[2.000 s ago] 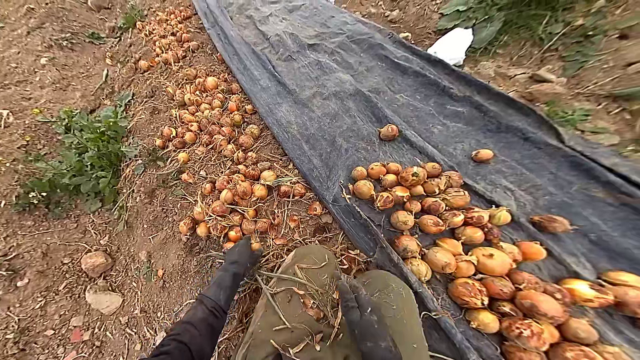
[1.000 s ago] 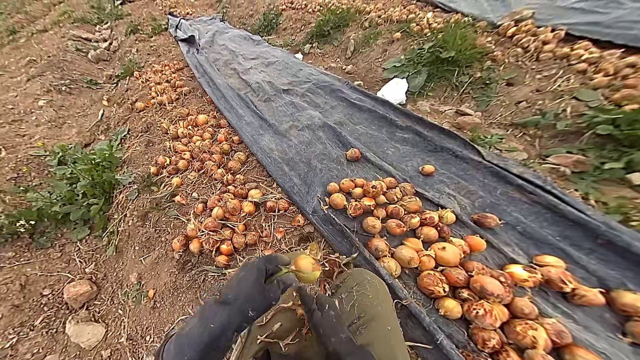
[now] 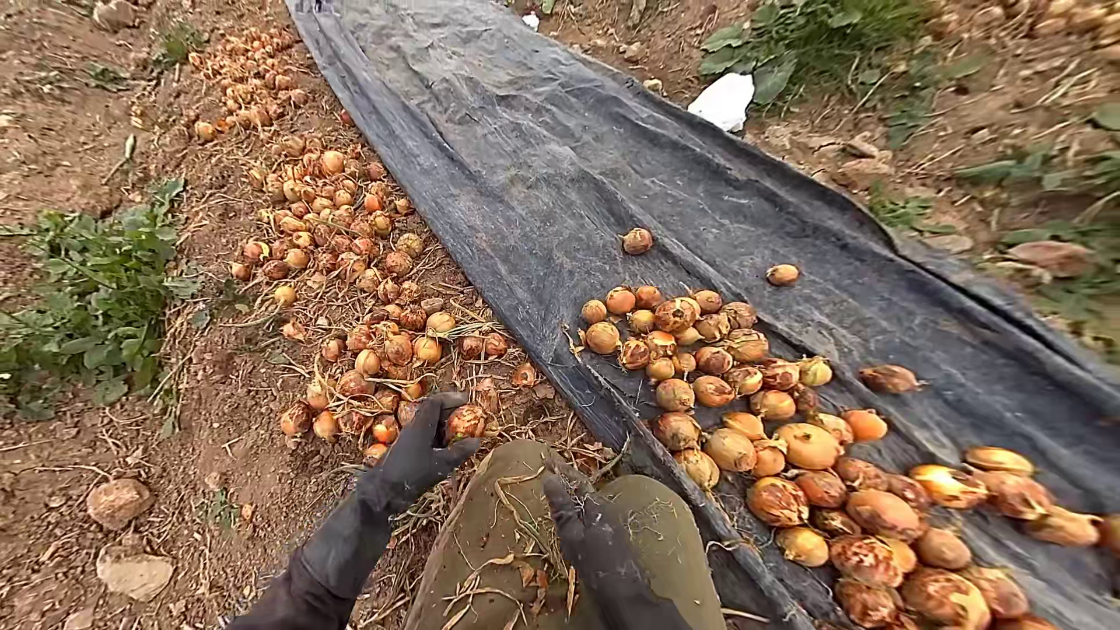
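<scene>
My left hand [image 3: 418, 457], in a dark glove, is at the near end of a row of onions [image 3: 359, 341] on the soil, thumb and fingers apart beside a reddish-brown onion [image 3: 465, 422]. Whether the fingers touch that onion is hard to tell. My right hand [image 3: 599, 547], also gloved, rests over my knees in olive trousers [image 3: 490, 525]; its fingers point up and forward, and no onion shows in it. To the right, many onions [image 3: 809, 446] lie in a pile on a long dark fabric sheet [image 3: 542, 175]. Bits of dry skin and stalks are on the trousers.
Leafy green weeds [image 3: 87, 302] grow left of the onion row. Two stones [image 3: 120, 503] lie at lower left. Beyond the sheet are a white object [image 3: 724, 101], more weeds [image 3: 822, 44] and a reddish stone [image 3: 1053, 257]. The sheet's near edge runs close by my right knee.
One second ago both hands were together at an onion above my knees. Now my left hand is apart from my right, over by the row on the soil, and that onion is no longer between them.
</scene>
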